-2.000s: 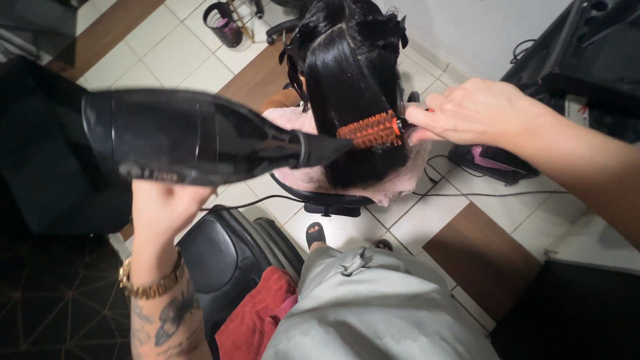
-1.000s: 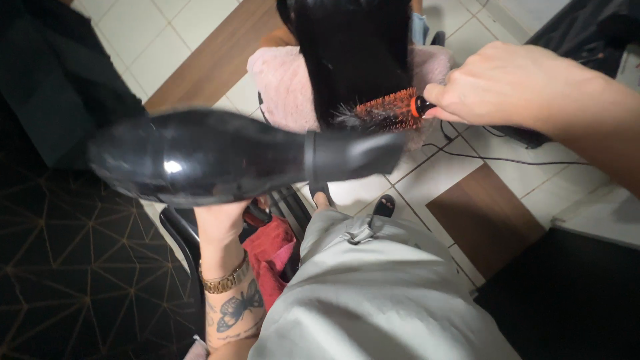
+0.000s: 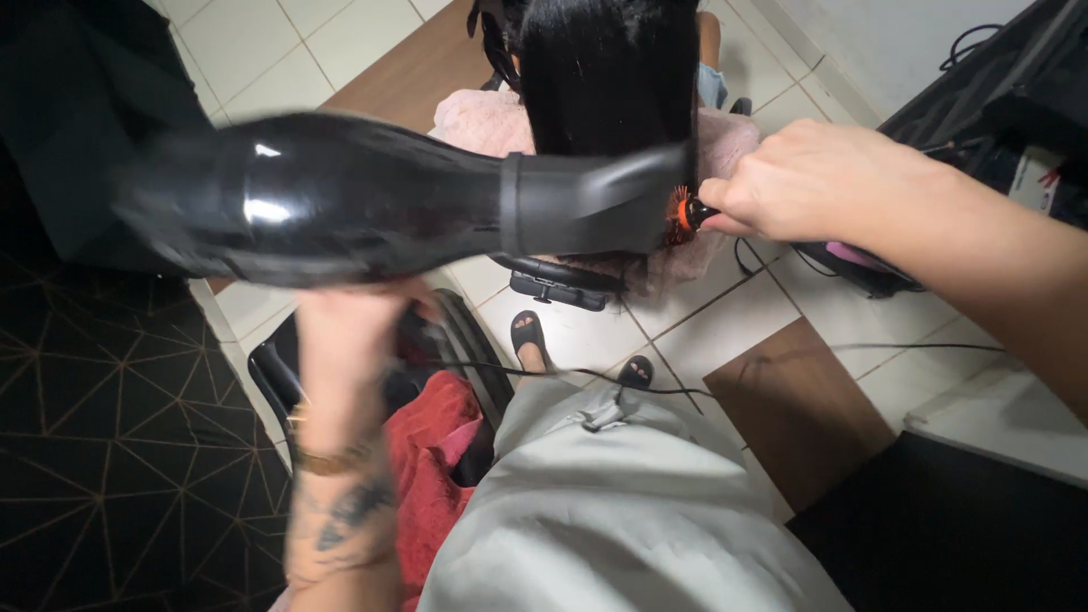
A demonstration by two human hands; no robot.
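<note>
My left hand [image 3: 365, 306] grips the handle of a black hair dryer [image 3: 365, 195], whose body lies across the view. The dryer's flat nozzle [image 3: 595, 200] points right, in front of the lower part of a seated person's long, straight dark hair [image 3: 608, 76]. My right hand [image 3: 786, 183] holds the black handle of a round brush [image 3: 682, 216] with orange bristles. Only the brush's near end shows; the nozzle hides the rest, so how the hair lies on it cannot be seen. A pink towel [image 3: 484, 119] covers the person's shoulders.
Below the person is a black chair back [image 3: 557, 289]. A red towel [image 3: 433, 450] lies on a black seat [image 3: 276, 365] at lower left. A black cable [image 3: 918, 347] crosses the tiled floor. Dark furniture with items [image 3: 1003, 127] stands at the right.
Compared with two seconds ago, the dryer's nozzle has moved right relative to the hair and now covers most of the brush, which showed more fully in both earlier frames. The view has shifted.
</note>
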